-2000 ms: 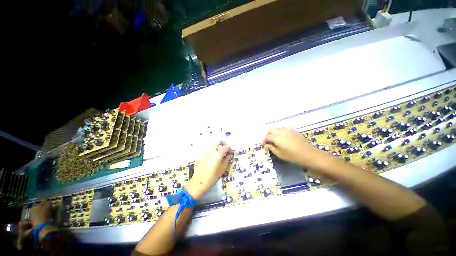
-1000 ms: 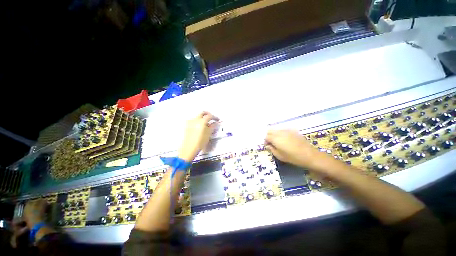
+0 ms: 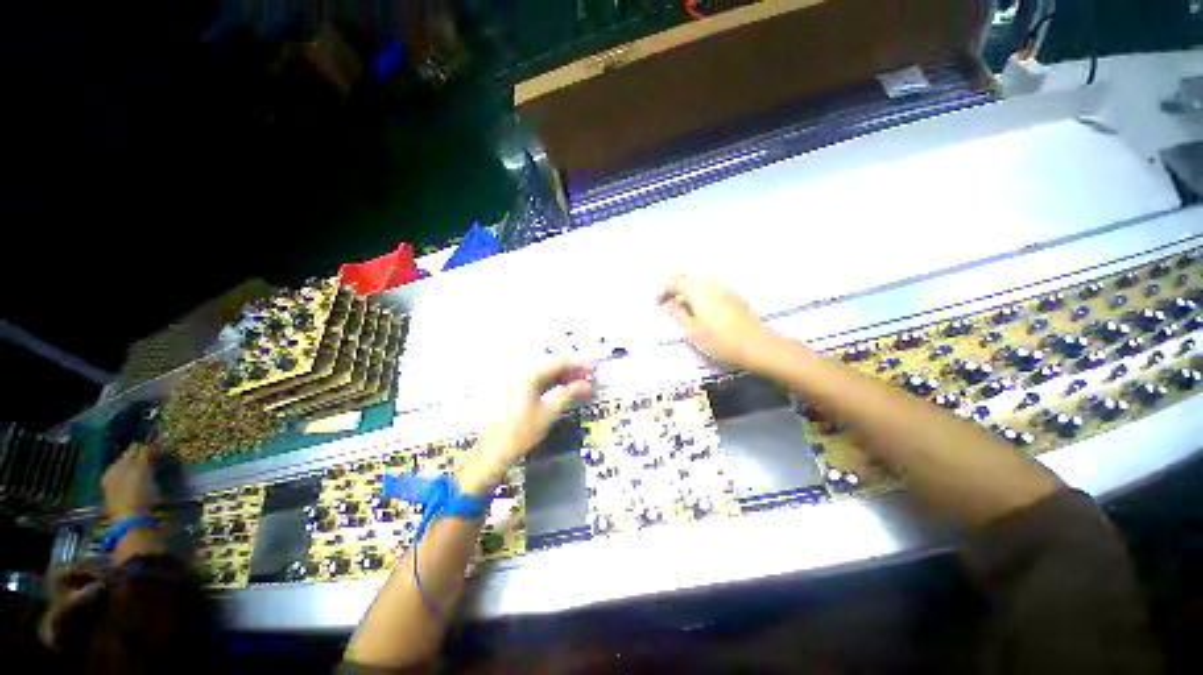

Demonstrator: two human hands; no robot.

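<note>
A tan circuit board panel (image 3: pixel 649 455) with dark and silvery parts lies in the conveyor rail in front of me. My left hand (image 3: pixel 544 402), with a blue wrist strap (image 3: pixel 442 498), is above the rail's back edge, left of the panel; its thumb and forefinger are close together, and I cannot tell if a part is between them. My right hand (image 3: pixel 706 317) is over the white surface behind the rail, fingers bent; whether it holds a part is too small to tell. Small dark loose components (image 3: pixel 602 348) lie between the hands.
More board panels (image 3: pixel 1016 363) fill the rail to the right and left. Stacked panels (image 3: pixel 330 350) and a brown heap of components (image 3: pixel 211 411) sit at left, near red (image 3: pixel 380 272) and blue bins. A long cardboard box (image 3: pixel 739 99) is behind. Another worker's hand (image 3: pixel 129 485) is far left.
My left hand has come back from the loose components toward the rail. My right hand has moved from the panel's back edge up and left over the white surface. The other worker's hand has moved up.
</note>
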